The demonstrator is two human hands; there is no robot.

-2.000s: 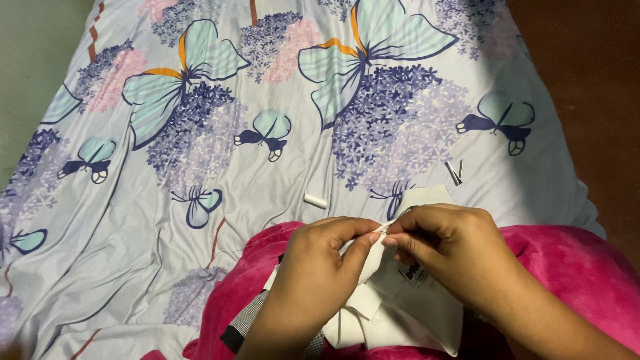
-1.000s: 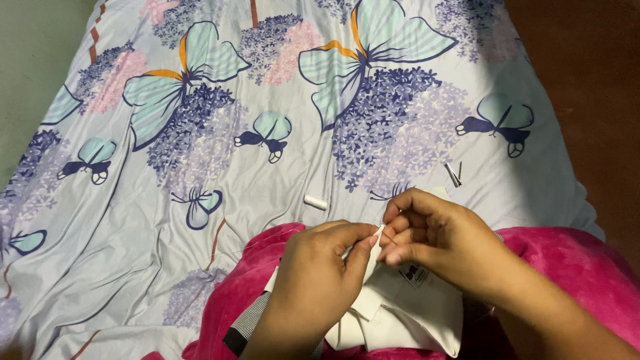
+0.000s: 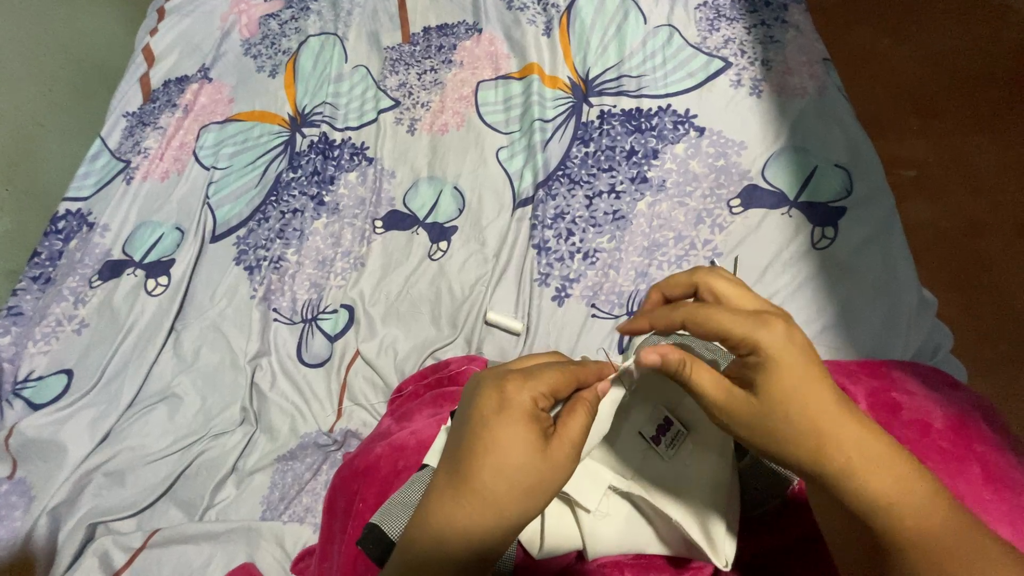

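A white fabric garment (image 3: 640, 480) with a sewn-in label bearing writing and grey checked trim (image 3: 404, 506) lies over the lap. My left hand (image 3: 520, 424) pinches a folded edge of it between thumb and forefinger. A thin needle (image 3: 610, 358) sticks up at that fold, beside the left fingertips. Just right of the fold is my right hand (image 3: 728, 360), thumb and forefinger apart; whether its thumb touches the cloth is unclear. A pale thread (image 3: 416, 390) trails to the left over the pink cloth. A white thread spool (image 3: 505, 322) lies on the bed beyond the left hand.
A bed sheet (image 3: 448, 280) printed with butterflies and flowers spreads ahead. Pink plush fabric (image 3: 904, 416) covers the lap on both sides. Behind the right fingers, the tips of a small metal tool (image 3: 736, 266) show. Brown floor (image 3: 952, 144) lies right of the bed.
My right hand has lifted a little and its thumb and forefinger have parted. Grey checked trim now shows beneath that hand. My left hand keeps its pinch on the cloth.
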